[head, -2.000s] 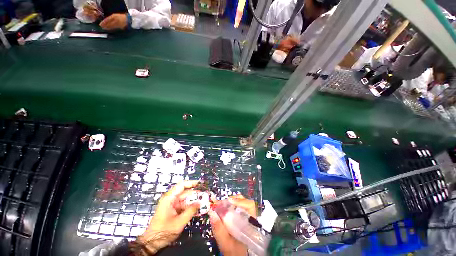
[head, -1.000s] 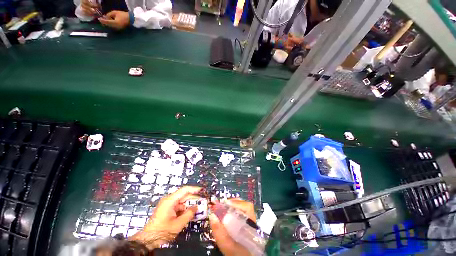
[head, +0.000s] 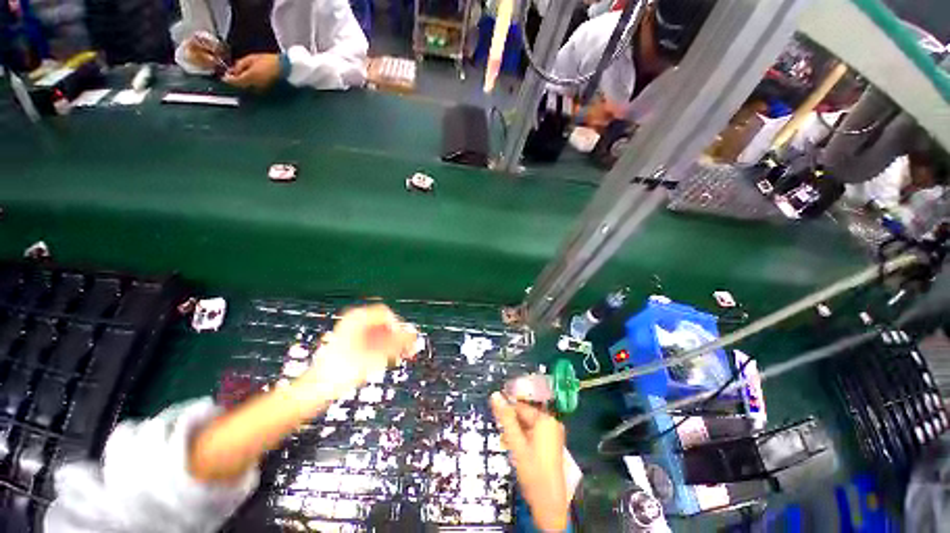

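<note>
My left hand [head: 370, 344] is blurred and reaches over the clear blister tray [head: 344, 489], its fingertips at a white module [head: 415, 344] in the tray's upper part. Whether it grips anything cannot be told. My right hand [head: 533, 432], at the tray's right side, holds a syringe [head: 529, 389] with a pinkish barrel, tilted nearly level. The syringe's green cap [head: 565, 385] points right and joins a pale hose. Its tip is hidden by the fingers or too blurred to see. Another white module [head: 476, 347] lies at the tray's upper right.
A black tray [head: 78, 354] stands left, with a white module [head: 208, 313] beside it. The green belt [head: 344, 224] carries modules. A slanting metal post [head: 625, 177] rises right of the tray. A blue box [head: 651, 364] stands right, crossed by hoses. People in white coats [head: 323, 42] work opposite.
My left hand has moved from beside the syringe up over the tray. The module between my hands no longer shows there. My right hand has moved slightly right and turned the syringe, showing its green cap.
</note>
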